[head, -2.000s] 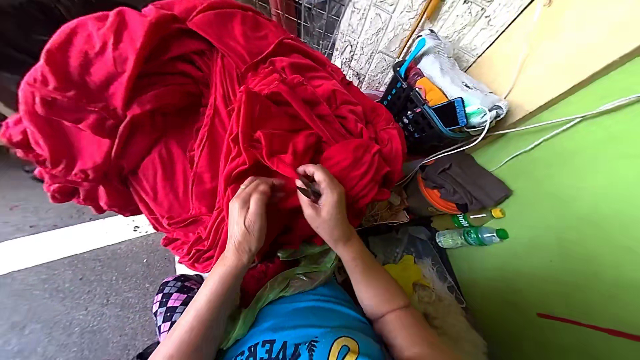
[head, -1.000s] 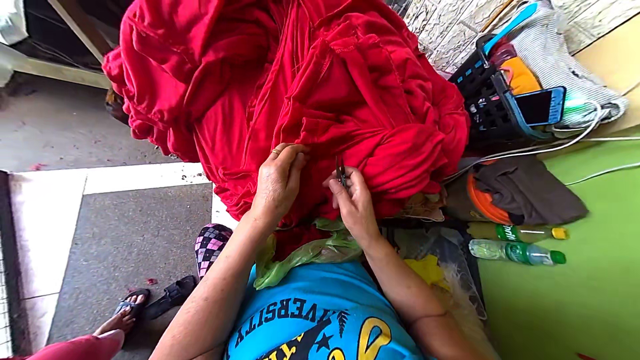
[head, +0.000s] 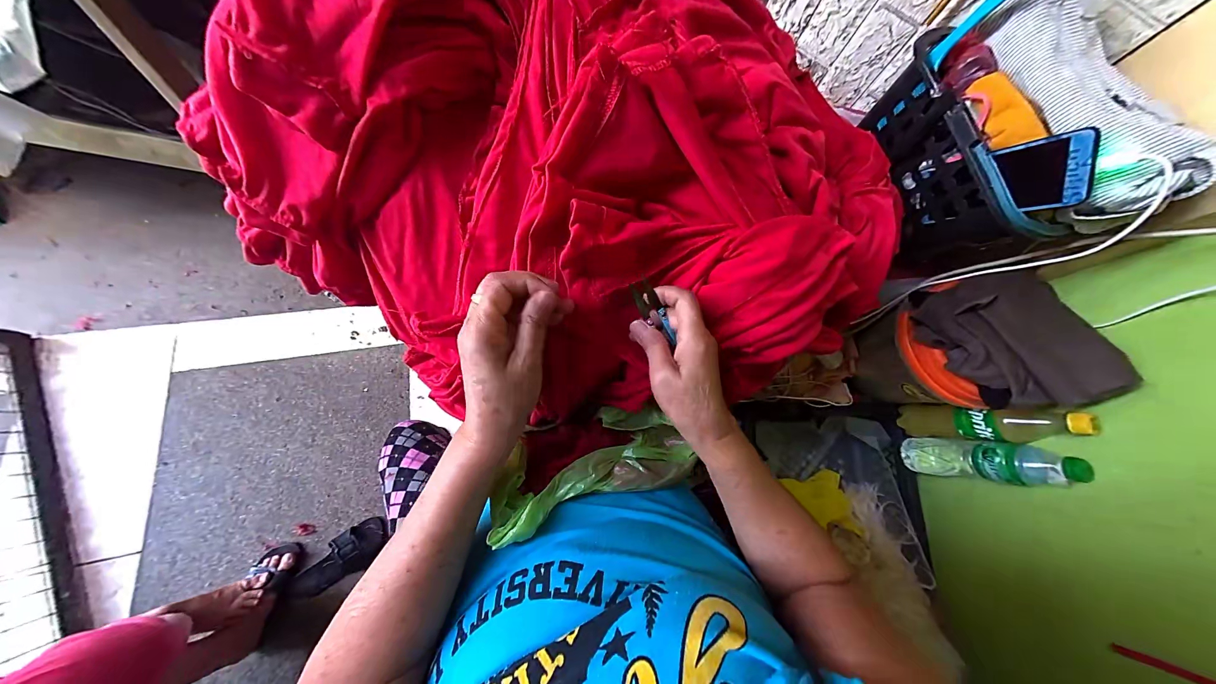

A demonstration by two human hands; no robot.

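A large heap of red fabric (head: 646, 152) with visible seams fills the upper middle, in front of my body. My left hand (head: 508, 347) is at the heap's near edge, thumb and fingertips pinched together against the red cloth; whether a thread or a bit of cloth is between them cannot be made out. My right hand (head: 686, 361) holds small dark thread snips (head: 652, 302) with a bit of blue, their tips pointing up over the fabric. A green plastic bag (head: 589, 475) lies between my forearms, below the heap, with dark red cloth showing beside it.
At the right stand a black plastic basket (head: 950, 180) with cloths and a blue phone (head: 1045, 171), white cables, a folded dark cloth (head: 1026, 342) and two plastic bottles (head: 997, 461). Another person's sandalled foot (head: 271, 570) is at lower left. A metal grille stands at the left edge.
The view has shifted, bringing the other person's foot in. Both hands stay at the heap's near edge, with the snips still in my right hand.
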